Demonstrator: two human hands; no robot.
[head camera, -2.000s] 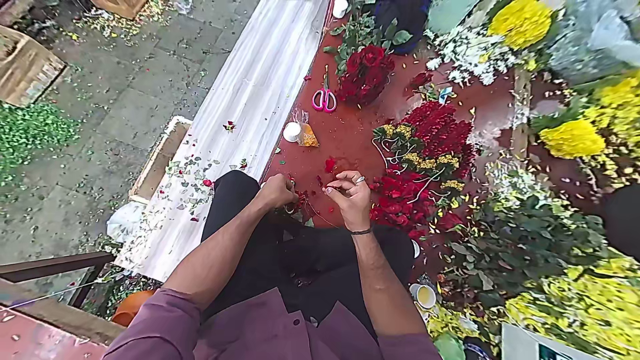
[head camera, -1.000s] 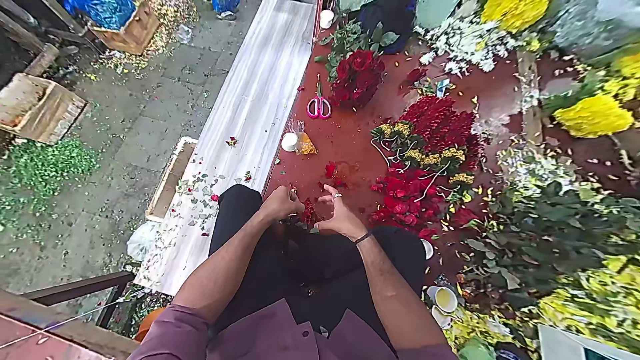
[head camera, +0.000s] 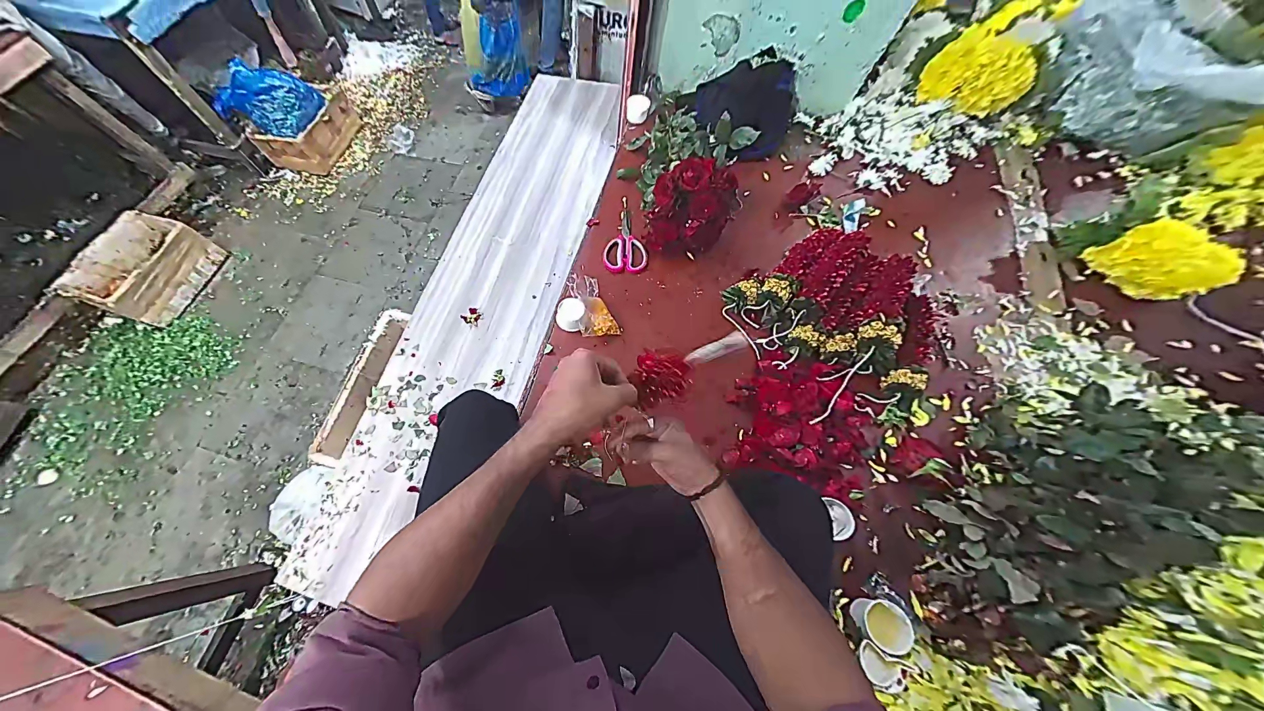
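My left hand (head camera: 585, 397) is raised above my lap, fingers curled together; whether it holds something small cannot be made out. Close to its right, my right hand (head camera: 667, 449) has its fingers bent near a thin strand, its grip unclear. A bunch of red petals (head camera: 661, 376) lies just beyond both hands, by a whitish stick-like piece (head camera: 718, 348). Scissors with pink handles (head camera: 625, 253) rest farther up the red surface, left of a bunch of red roses (head camera: 691, 204). Red garlands with yellow flowers (head camera: 839, 341) and white strings lie to the right, over loose red roses (head camera: 795, 420).
A white spool-like thing (head camera: 570, 314) and a small bag of orange bits (head camera: 600, 318) stand near the white plank (head camera: 494, 237). Cups (head camera: 889, 628) sit at lower right. Leafy stems (head camera: 1057, 504) and yellow flowers (head camera: 1163, 259) fill the right. Wooden crates (head camera: 158, 267) lie on the paving.
The red petal bunch now shows larger and farther out from the hands, beside a whitish piece not seen there before. My right hand's fingers, spread a second ago, are now curled. The view has tilted up.
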